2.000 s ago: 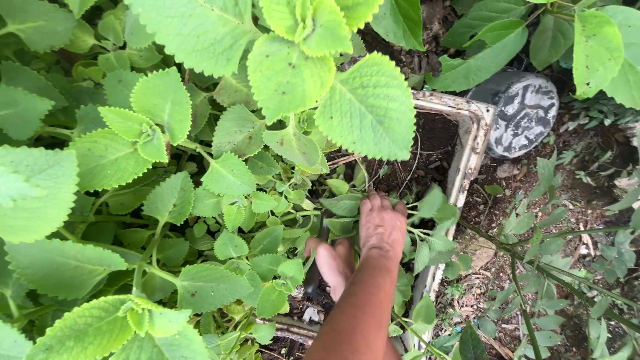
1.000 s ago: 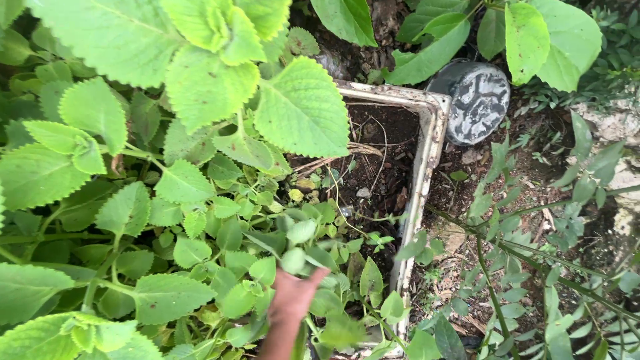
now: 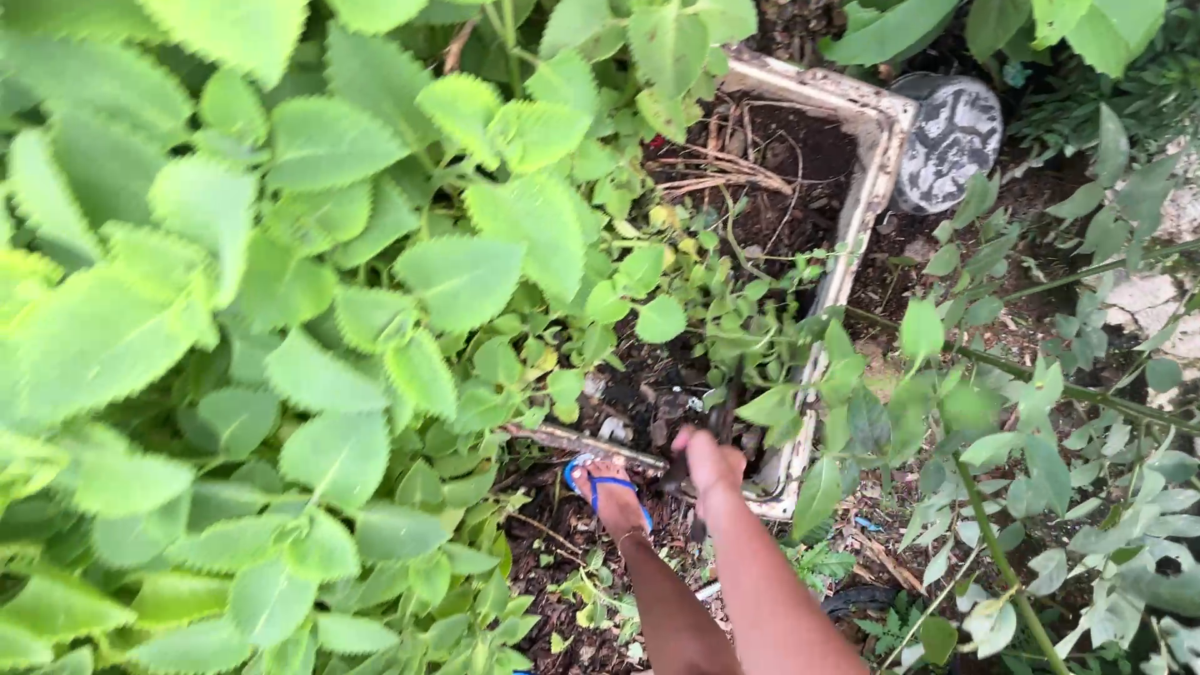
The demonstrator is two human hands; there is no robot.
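My right hand is over the lower right corner of a worn, white-rimmed rectangular planter, its fingers closed around a dark, slim tool; blur hides the tool's kind. Small-leaved creeping plants grow just above the hand, over dark soil inside the planter. Dry stems lie on that soil near the top. Left of the hand, the planter's near rim shows as a narrow edge. My left hand is out of view.
A foot in a blue flip-flop stands just outside the near rim. Dense, broad-leaved plants crowd the left side. A round grey-and-white container sits beyond the top right corner. Leafy branches reach in from the right, near pale rock.
My right hand was among the leaves over the planter and is now lower, at its near corner, with the dark tool in it. The near rim and the foot have come into plain view.
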